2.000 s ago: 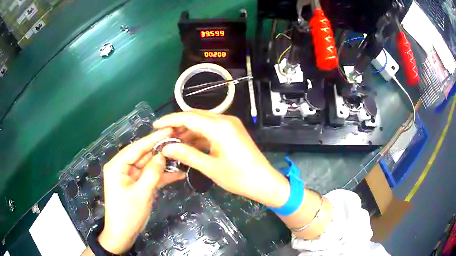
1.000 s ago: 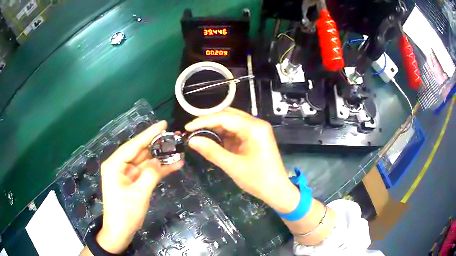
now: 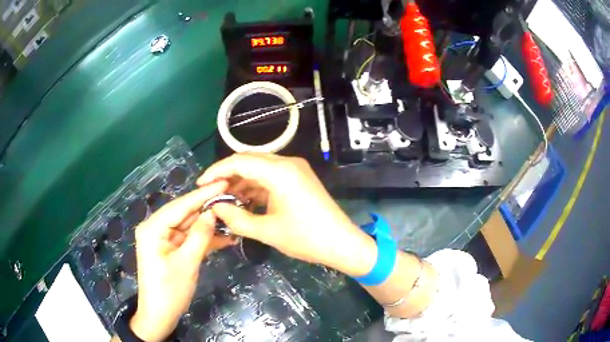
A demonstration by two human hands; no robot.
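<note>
A round module (image 3: 224,206) with a silver rim is held between both hands, mostly hidden by the fingers. My left hand (image 3: 172,250) grips it from the left. My right hand (image 3: 277,207) has its thumb and fingers on the rim from the right. A dark disc (image 3: 254,250) shows just below my right hand; whether it is joined to the module I cannot tell. A blister tray (image 3: 115,229) with round dark discs lies under and left of the hands, and clear plastic (image 3: 257,310) lies below them.
A black test fixture (image 3: 415,175) with red-gripped clamps (image 3: 420,47) stands at the back right, round parts in both stations. Left of it are a pen (image 3: 322,120), a tape roll (image 3: 224,133) with tweezers (image 3: 267,113) across it, and a meter (image 3: 268,55). A loose module (image 3: 160,45) lies on the belt.
One second ago the hands were apart, an open module in the left and a rimmed part in the right. Now they are together around the rim. The meter's digits changed and the view shifted slightly.
</note>
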